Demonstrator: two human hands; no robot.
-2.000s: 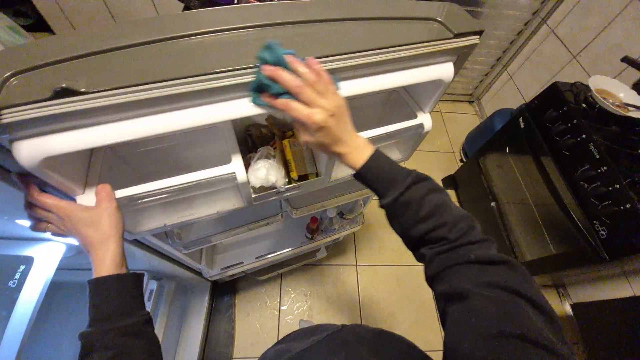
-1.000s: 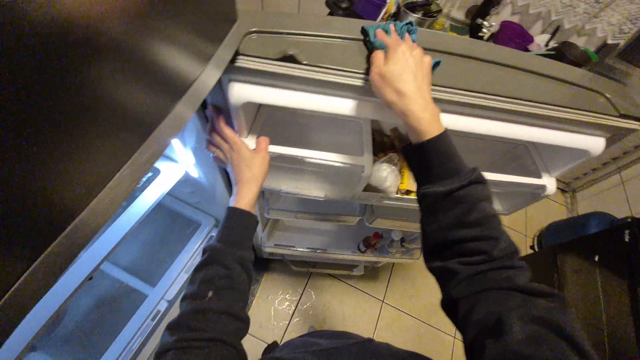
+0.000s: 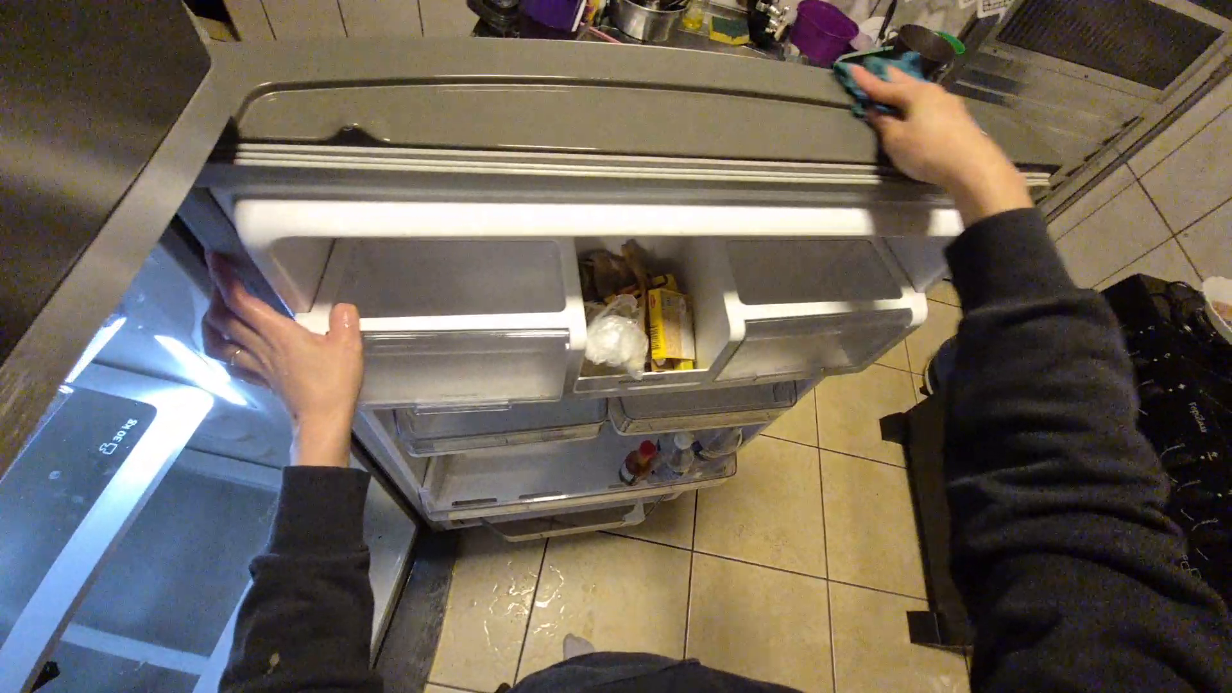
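Observation:
The refrigerator door [image 3: 539, 120] stands ajar, its grey top edge crossing the upper view. On the right part of that edge, my right hand [image 3: 929, 135] presses a teal cloth [image 3: 871, 82]. My left hand [image 3: 289, 356] grips the door's inner side at the left, thumb on the white door bin [image 3: 443, 322] and fingers partly hidden behind the side. A centre compartment holds a white plastic bag [image 3: 616, 339] and a yellow box [image 3: 669, 325]. Lower down, a red-capped bottle [image 3: 638, 462] stands on a door shelf.
The lit refrigerator interior [image 3: 144, 510] lies at the left. A black stove [image 3: 1179, 404] is at the right. Behind the door are a purple container [image 3: 823, 31] and a metal pot [image 3: 647, 19] on a counter. Wet marks show on the floor tiles [image 3: 616, 577].
My right hand and the cloth have moved right along the door's top edge. My left hand stays at the door's inner side. The view has shifted.

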